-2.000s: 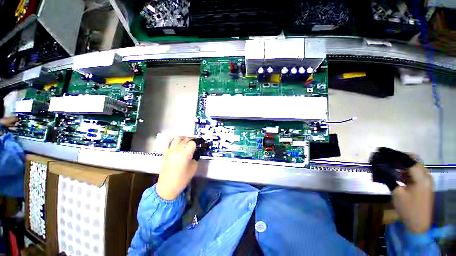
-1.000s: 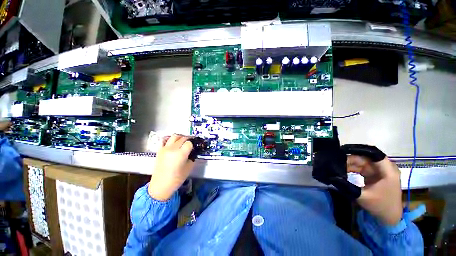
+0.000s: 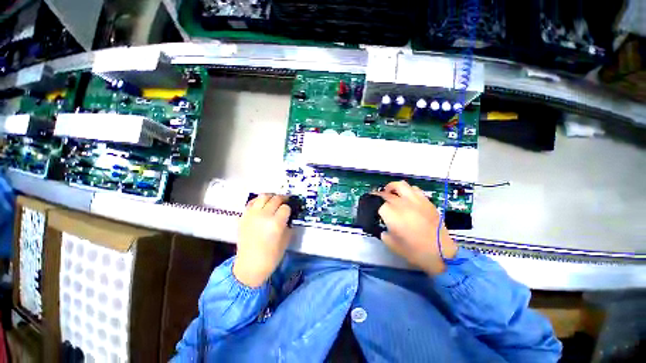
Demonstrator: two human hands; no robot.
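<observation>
The green circuit board [image 3: 333,117] lies on the conveyor in front of me, with a long white heat sink [image 3: 389,157] across its middle and a taller pale block [image 3: 418,74] at its far edge. My left hand [image 3: 265,230] rests at the board's near left corner, with black coverings on its fingertips. My right hand [image 3: 411,223] is over the board's near right part, its black-covered thumb and fingers bent down onto the small components. The fingertips of both hands hide what they touch, so I cannot tell whether either holds a part.
More boards [image 3: 134,135] lie on the conveyor at the left. A dark pad [image 3: 520,131] lies at the right. Black parts bins [image 3: 333,21] stand behind the rail. A brown carton [image 3: 145,248] with a white insert is at the lower left. A blue coiled cord [image 3: 465,71] crosses the board.
My right hand has moved left from beyond the board's right edge onto its near part. The blue cord has swung left with it. My left hand has stayed near the board's left corner.
</observation>
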